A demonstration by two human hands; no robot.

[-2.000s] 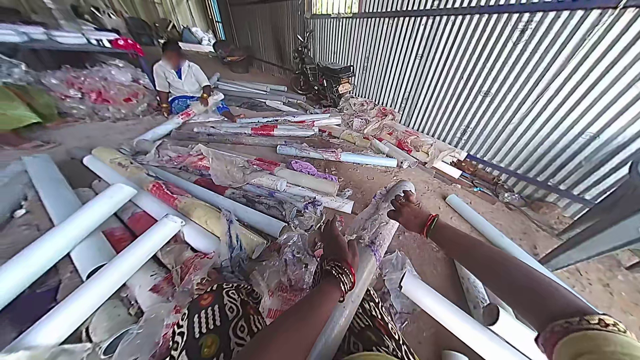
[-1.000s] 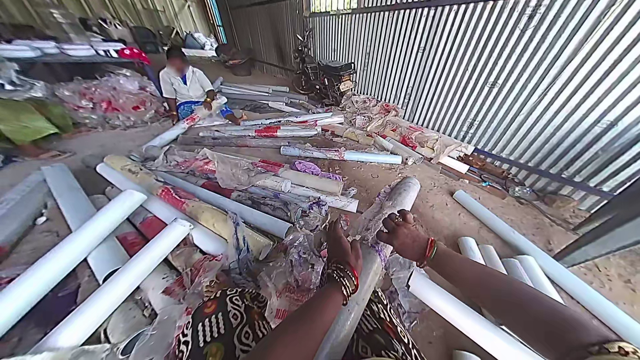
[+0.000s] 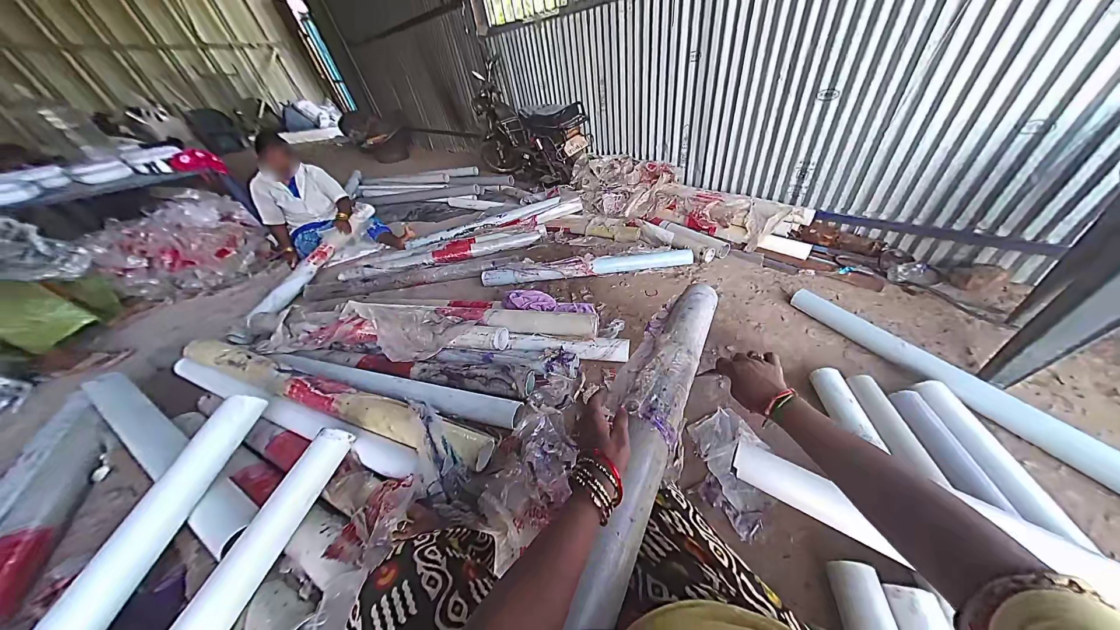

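Note:
A long grey pipe-like tube lies lengthwise across my lap, its far end pointing away from me. Clear plastic film with purple marks is wrapped around its upper part. My left hand rests against the tube's left side at the film, with fingers partly hidden; whether it grips is unclear. Off to the right of the tube is my right hand, apart from it, with bent fingers; whether something thin is between them cannot be told. Crumpled film lies left of the tube, and more film below my right hand.
Several white tubes lie at left and at right. Film-wrapped tubes cover the floor ahead. A person sits at the back left beside a heap of plastic film. A motorcycle stands by the corrugated metal wall.
My right hand has come off the tube and moved to its right. My left hand is still by the film. The view has shifted somewhat.

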